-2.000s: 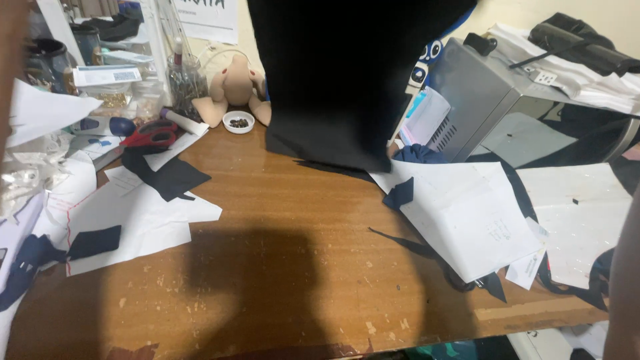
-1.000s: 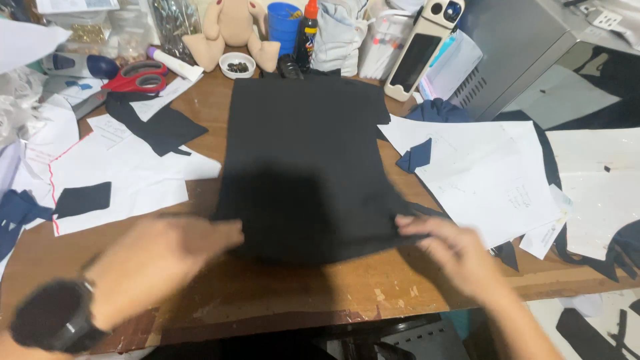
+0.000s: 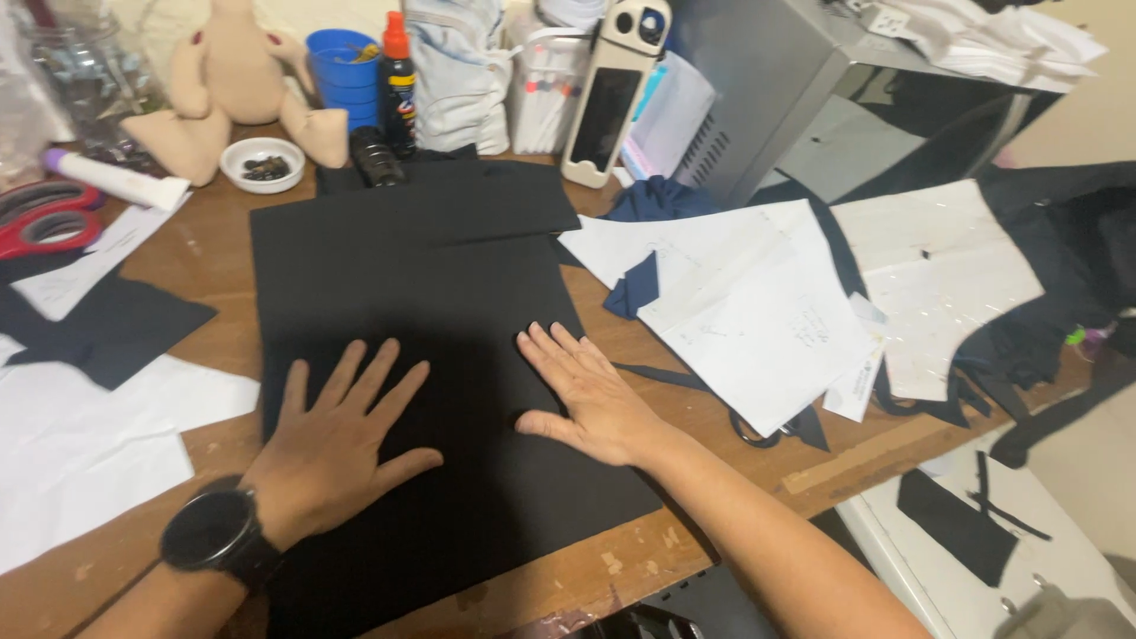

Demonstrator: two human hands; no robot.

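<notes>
A large piece of black fabric [image 3: 426,293] lies spread on the wooden table, its far part looking folded or overlapped. My left hand [image 3: 342,435], with a black watch on the wrist, rests on the cloth with fingers spread. My right hand [image 3: 586,390] lies on the fabric's right side, palm down and thumb apart. Neither hand grips anything. White paper pattern pieces [image 3: 745,302] are right of the cloth, with a small navy scrap [image 3: 635,286] on one. Red-handled scissors [image 3: 53,217] lie at the far left, near a dark fabric scrap [image 3: 115,315].
Behind the cloth stand a stuffed doll [image 3: 240,71], a white dish of small dark items [image 3: 262,166], a blue cup [image 3: 344,75], a red-capped bottle [image 3: 398,89] and a beige-cased device [image 3: 612,98]. A grey metal appliance [image 3: 763,80] is at the back right. The table edge [image 3: 524,577] runs nearest me.
The black fabric, held up two seconds ago, came down onto the table. My hands have moved from its near corners onto its surface, and their fingers have let go and spread.
</notes>
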